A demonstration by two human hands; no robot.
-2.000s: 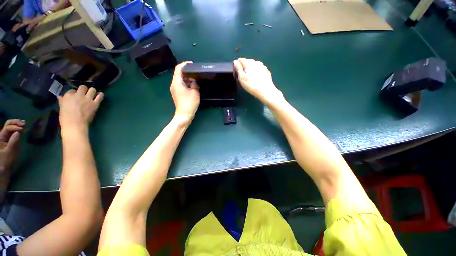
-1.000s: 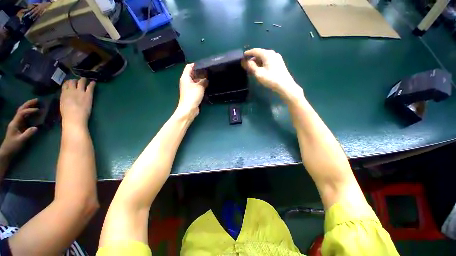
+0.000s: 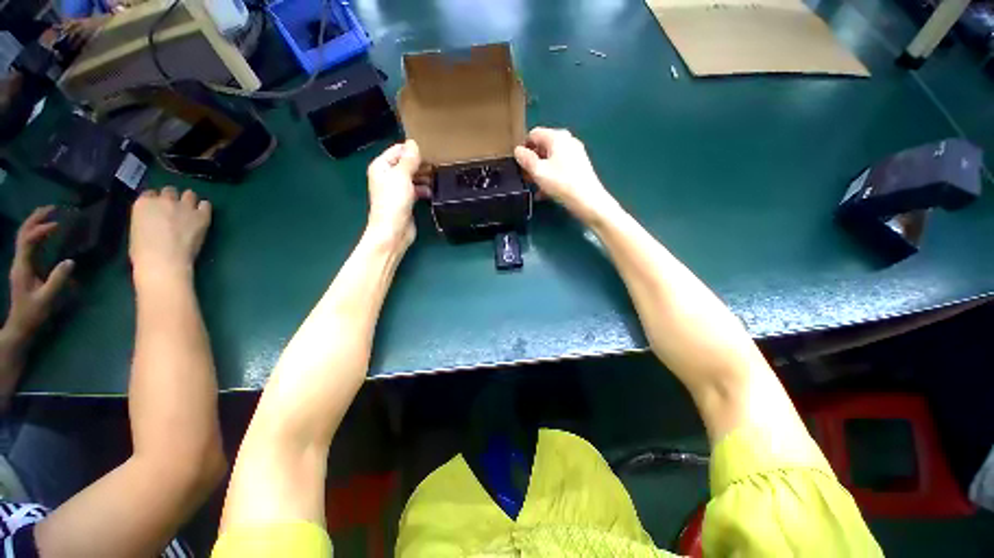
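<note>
A black retail box [image 3: 481, 211] stands on the dark green worktable in front of me. Its lid [image 3: 461, 106] is raised and shows a plain brown inside. A dark insert [image 3: 477, 178] with small unclear shapes lies in the box. My left hand [image 3: 397, 194] grips the box's left side near the lid hinge. My right hand [image 3: 558, 169] grips its right side at the same height. Both hands are bare, and some fingertips are hidden behind the box edges. A small black block [image 3: 509, 252] with a white mark lies just in front of the box.
An open black box [image 3: 347, 109] and a blue bin [image 3: 319, 35] are at upper left. Another person's hands [image 3: 169, 226] and dark boxes are at left. A cardboard sheet [image 3: 754, 39] lies at upper right. A tilted black box [image 3: 918, 180] is at far right. Red stool [image 3: 888, 452] below.
The box lid has gone from folded forward over the box to raised upright, so its brown inside and the insert show. Both hands have moved to the box's sides.
</note>
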